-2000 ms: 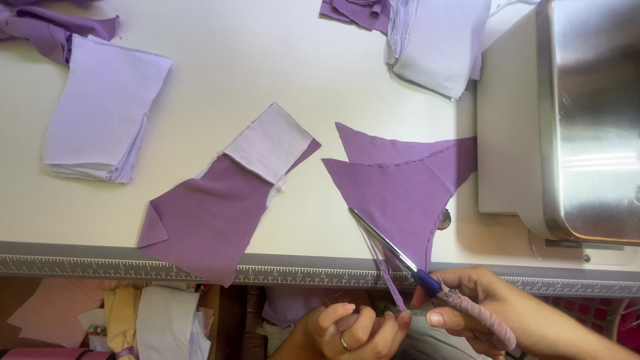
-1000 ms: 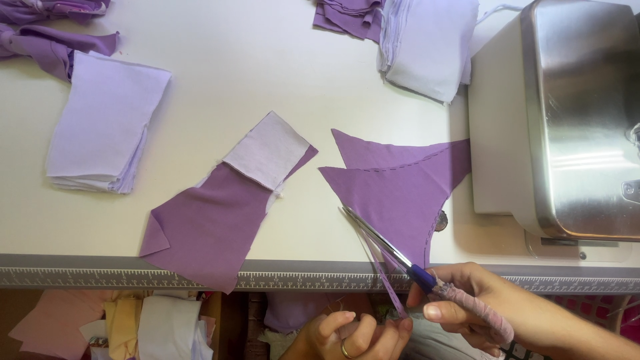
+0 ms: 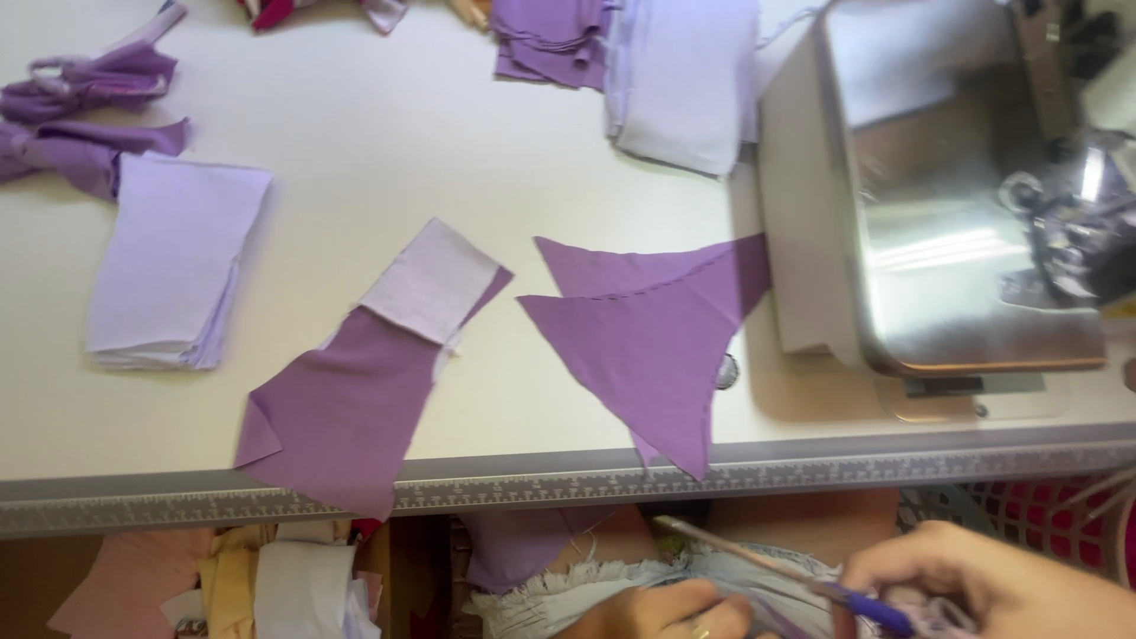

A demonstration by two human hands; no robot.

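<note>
My right hand (image 3: 967,577) holds scissors (image 3: 754,555) with blue-based blades and a wrapped handle, over my lap below the table edge. Left of it, my left hand (image 3: 666,612), with a ring, is partly cut off by the frame's bottom; a thin purple strip (image 3: 768,612) shows beside its fingers, and whether it grips this is unclear. Above them on the table lies a purple fabric piece (image 3: 639,346) with a dashed line of stitches. Another purple piece (image 3: 355,399) with a lilac fabric rectangle (image 3: 435,282) on it lies to its left, overhanging the ruler edge.
A metal-covered machine (image 3: 941,222) stands at the right. Folded lilac fabric (image 3: 177,257) lies at the left, with more lilac cloth (image 3: 683,80) at the top. A ruler strip (image 3: 550,484) runs along the table's front edge. Cloth scraps (image 3: 302,586) sit below it.
Both hands and the scissors have moved down and away from the stitched purple piece, off the table edge. The scissors lay against that piece before.
</note>
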